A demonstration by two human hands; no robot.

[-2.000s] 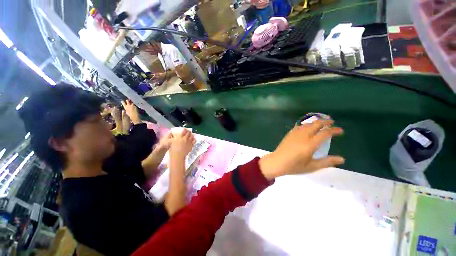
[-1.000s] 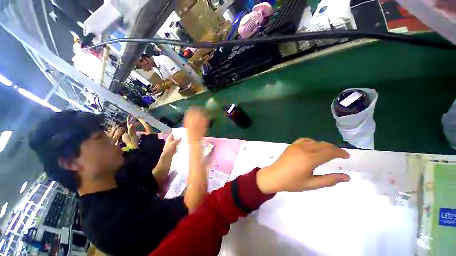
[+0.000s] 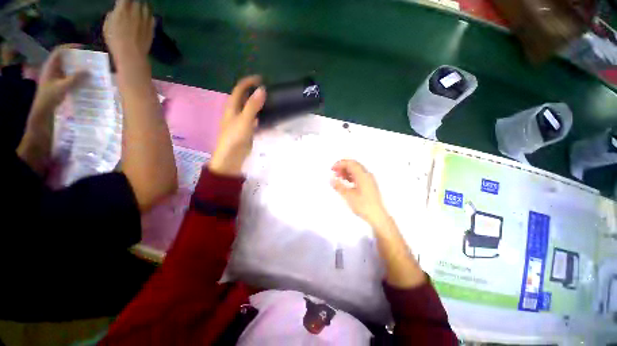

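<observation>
My left hand holds a matt black cylindrical lamp housing by its left end, over the bench edge beside the belt. The housing lies roughly level, with a small pale mark near its right end. It has no sleeve. My right hand is over the bright white board, fingers curled. It is small and overexposed at the fingertips, and I cannot tell whether it pinches something small.
Bagged black units stand on the green belt at right. A flattened printed carton covers the right bench. At left a neighbour's arm reaches toward the belt, the other hand beside white printed sheets.
The view has swung down and right. My left hand, empty before, now holds the black housing. My right hand has come into view. More bagged units and the carton show.
</observation>
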